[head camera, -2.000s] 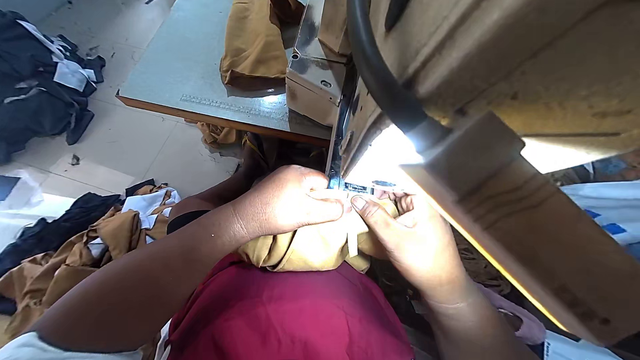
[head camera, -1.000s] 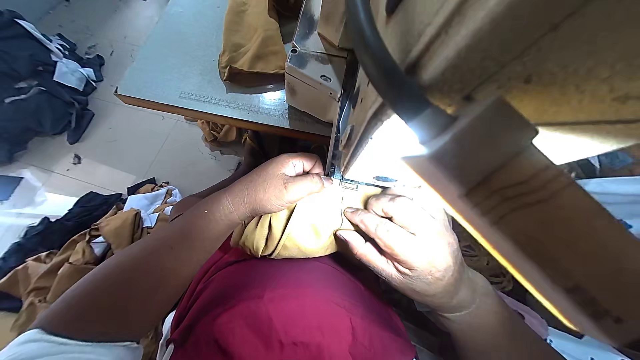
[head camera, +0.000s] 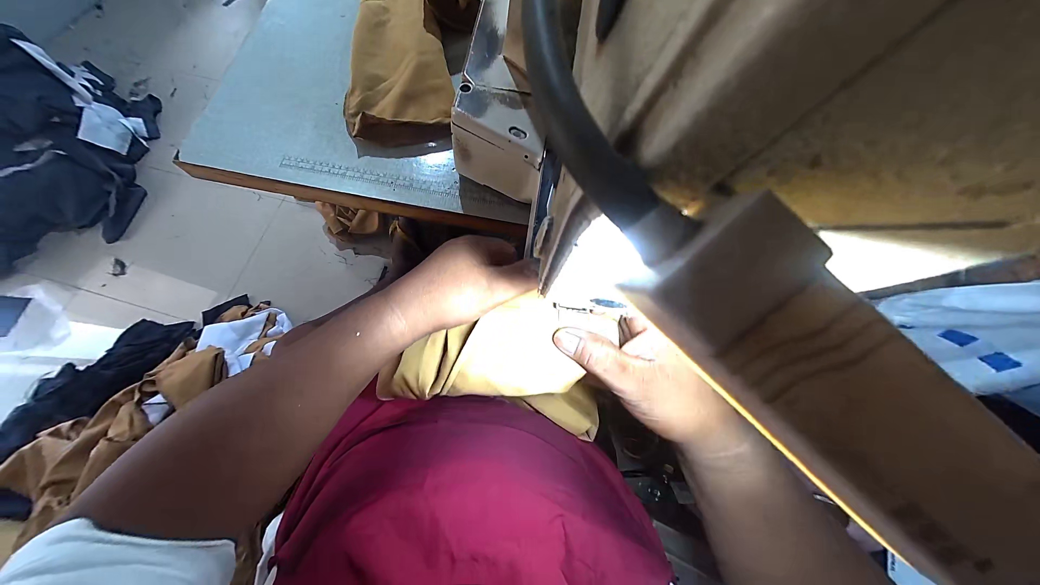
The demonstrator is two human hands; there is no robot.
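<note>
Mustard-coloured cloth (head camera: 504,349) lies bunched between my hands, below the head of an industrial sewing machine (head camera: 731,97). At its left upper edge is my left hand (head camera: 487,280), its fingertips hidden behind the machine's edge, so its grip does not show. My right hand (head camera: 634,366) pinches the right edge of the cloth, thumb on top and fingers partly hidden under the lamp housing. A bright lamp (head camera: 609,252) washes out the sewing area, and the needle cannot be made out.
A grey-topped table (head camera: 252,106) with ruler markings bears folded brown cloth (head camera: 398,73). Dark garments (head camera: 57,154) and a mixed heap of brown, black and white cloth (head camera: 122,431) lie on the floor at left. A long lamp housing (head camera: 812,366) crosses the right side, near white-and-blue cloth (head camera: 975,325).
My hands have moved apart, the left toward the machine's edge and the right away from the seam area. More of the mustard cloth now shows between them.
</note>
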